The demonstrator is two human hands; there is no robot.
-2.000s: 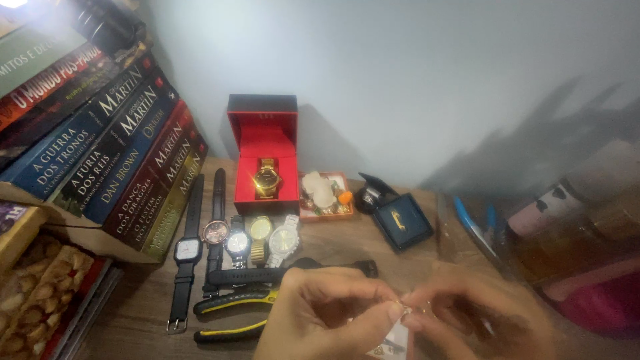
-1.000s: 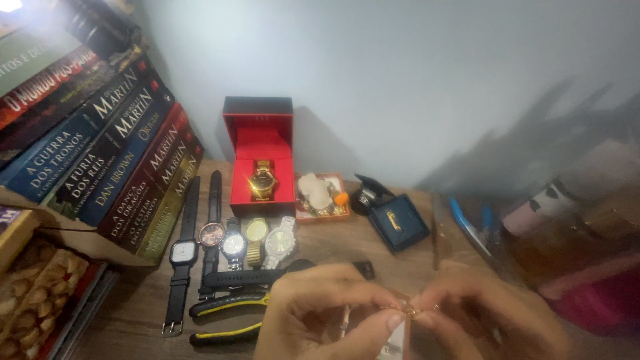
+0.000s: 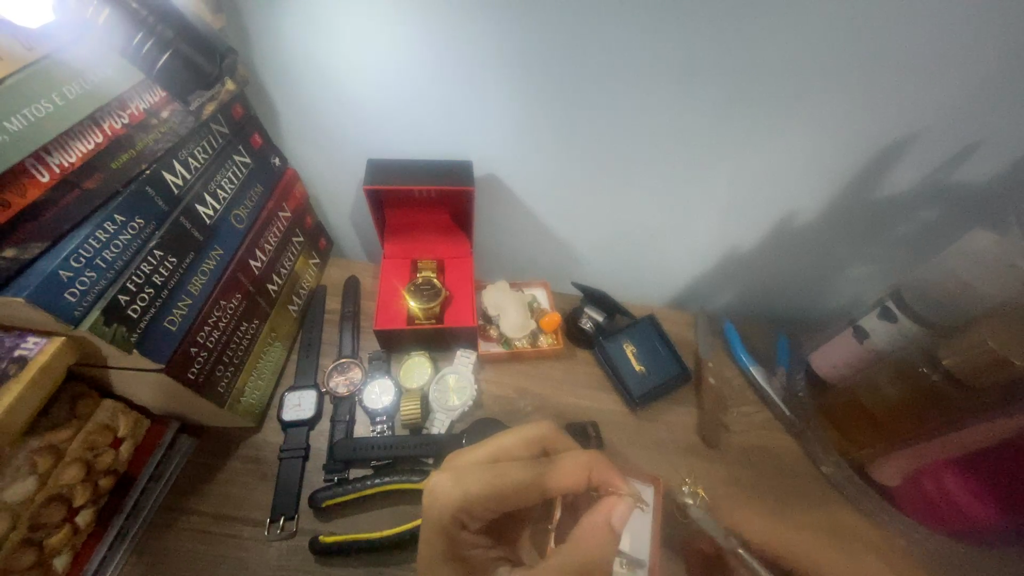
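Note:
My left hand [image 3: 520, 508], at the lower middle, pinches a small thin metal jewelry piece [image 3: 636, 500] between thumb and forefinger. Below the fingertips lies a small open box [image 3: 640, 532] with a white inside, partly hidden. My right hand [image 3: 808, 512], badly blurred, is at the lower right, apart from the left. Near it are a small gold-coloured piece [image 3: 692, 492] and a slim metal tool [image 3: 728, 544]; whether the hand holds either is unclear. Pliers with black and yellow handles [image 3: 368, 490] lie left of my left hand, their jaws hidden.
Several wristwatches [image 3: 380, 392] lie behind the pliers. A red-lined box [image 3: 424, 232] holds a gold watch [image 3: 426, 294]. Behind stand a jewelry box [image 3: 544, 350] and a dark blue box [image 3: 644, 360]. Stacked books [image 3: 216, 296] rise left; blue-handled pliers [image 3: 748, 360] lie right.
My right hand has moved away to the right from my left fingertips, where both hands met in the earlier frames. My left hand still pinches the small piece.

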